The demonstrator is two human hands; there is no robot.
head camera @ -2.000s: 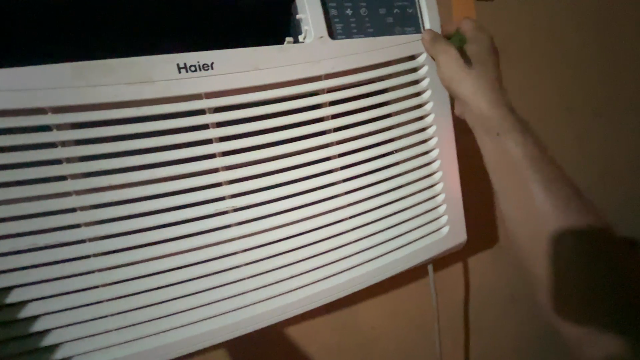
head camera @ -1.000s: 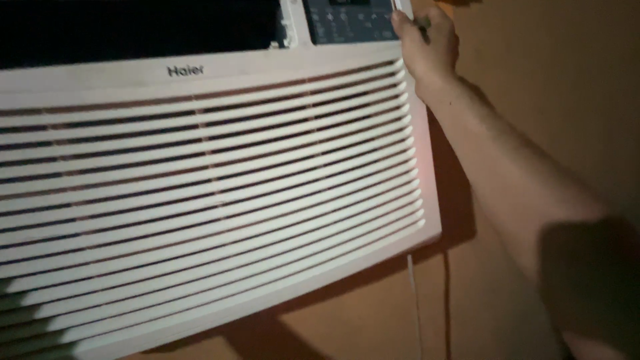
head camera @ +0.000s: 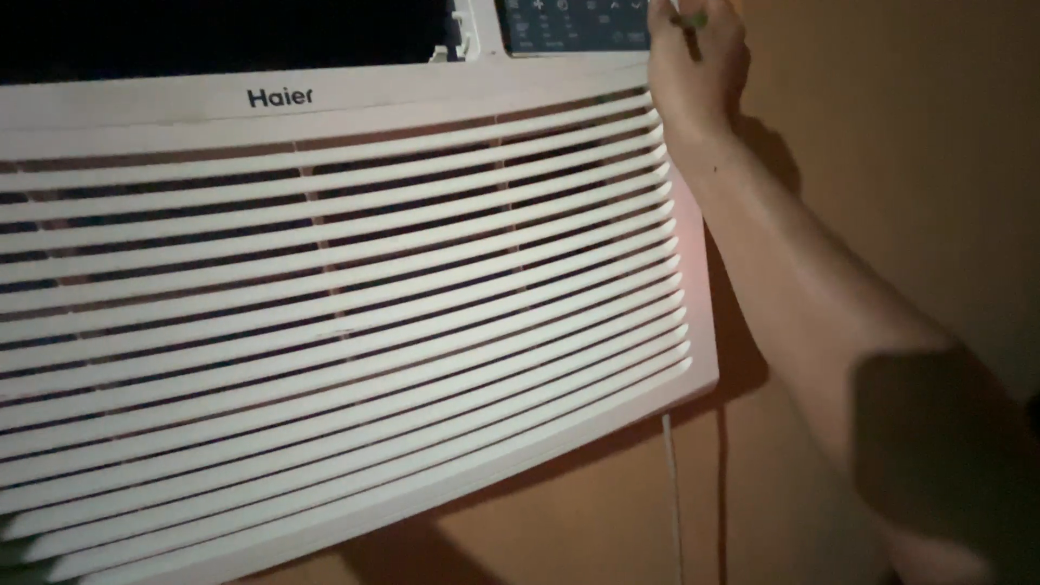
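Observation:
A white Haier air conditioner's slatted front grille (head camera: 366, 309) fills the left and middle of the head view. My right hand (head camera: 700, 69) is at the grille's upper right edge, beside the dark control panel (head camera: 577, 26). Its fingers are curled near a small green and dark object (head camera: 691, 31), perhaps a tool; whether it is gripped, and how the fingers meet the panel's edge, cannot be told. Above the grille on the left is a dark opening (head camera: 219, 36) with small white plastic clips (head camera: 443, 54) at its right end. My left hand is out of view.
An orange-brown wall (head camera: 886, 106) lies behind and to the right of the unit. A thin pale cord (head camera: 673, 496) hangs below the grille's lower right corner, with its shadow beside it.

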